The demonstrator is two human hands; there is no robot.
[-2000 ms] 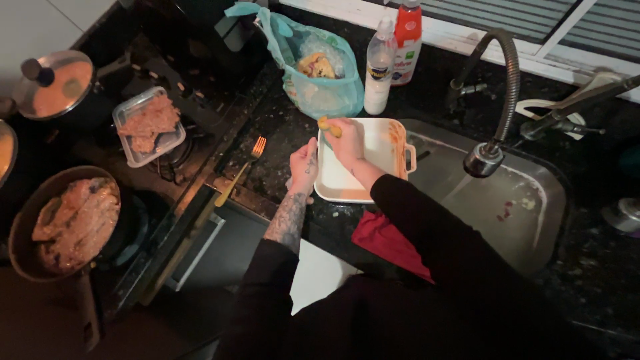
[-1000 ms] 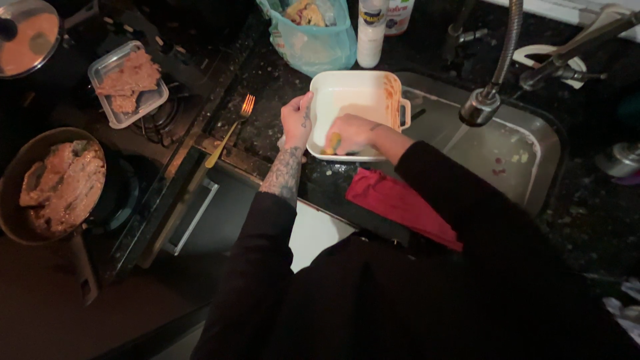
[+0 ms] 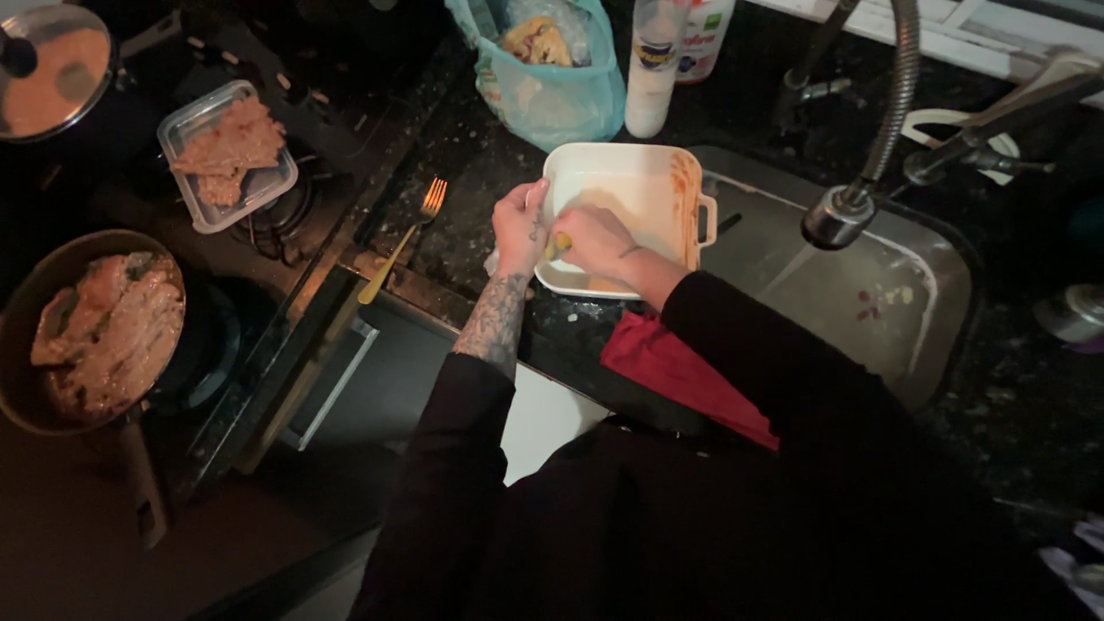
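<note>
A white baking dish with a side handle lies on the dark counter at the sink's left edge, brown residue along its right side. My left hand grips the dish's left rim. Inside the dish, near its left wall, my right hand is closed on a yellow-green sponge, mostly hidden by the fingers. A red cloth lies on the counter below the dish, partly under my right sleeve.
Behind the dish stand a blue plastic bag and bottles. A faucet hangs over the sink. Leftward are a fork, a plastic container of meat, a frying pan and a lidded pot.
Two seconds ago my right hand was at the dish's upper left; it has moved down to the lower left part, still with the sponge. My left hand stays on the left rim.
</note>
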